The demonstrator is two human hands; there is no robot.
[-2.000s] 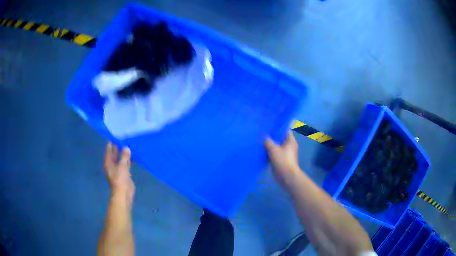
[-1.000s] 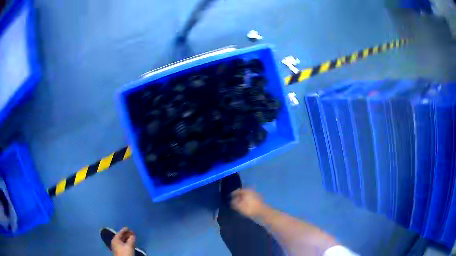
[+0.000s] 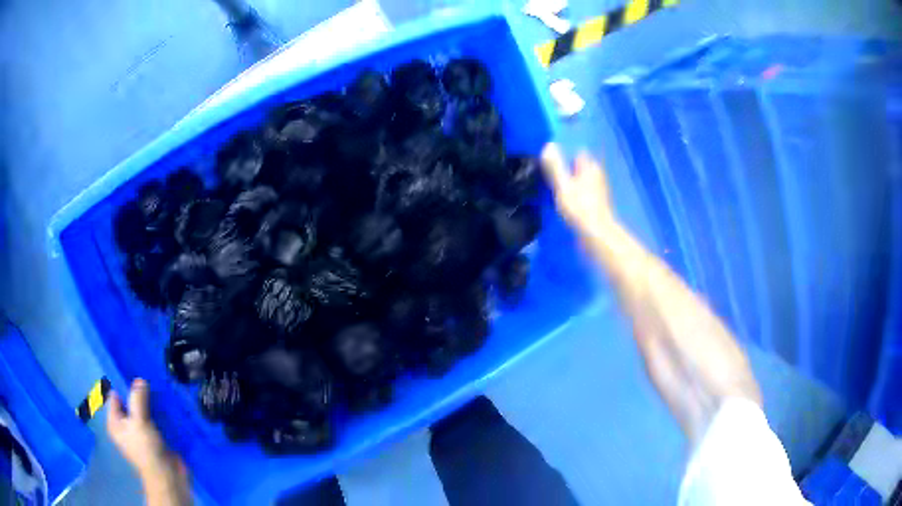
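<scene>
A blue crate (image 3: 326, 466) fills the middle of the view, tilted in the picture, with a heap of black spiky parts (image 3: 326, 247) in it. My left hand (image 3: 141, 435) is on the crate's near left edge, with its fingers at the wall. My right hand (image 3: 582, 190) is on the crate's right end wall. The fingertips of both hands are partly hidden or blurred. The heap covers most of the crate floor; blue shows along the left and right sides.
Stacked blue crates (image 3: 742, 198) stand at the right. Another blue crate (image 3: 45, 415) is cut off at the left edge. White scraps (image 3: 566, 97) and striped tape (image 3: 603, 28) are on the floor beyond. A white edge (image 3: 297, 54) shows behind the crate. My legs (image 3: 495, 455) are below.
The full crate appears larger and closer. Both hands, apart from it a second ago, are now at its two ends. The crate with the white liner from two seconds ago is no longer held.
</scene>
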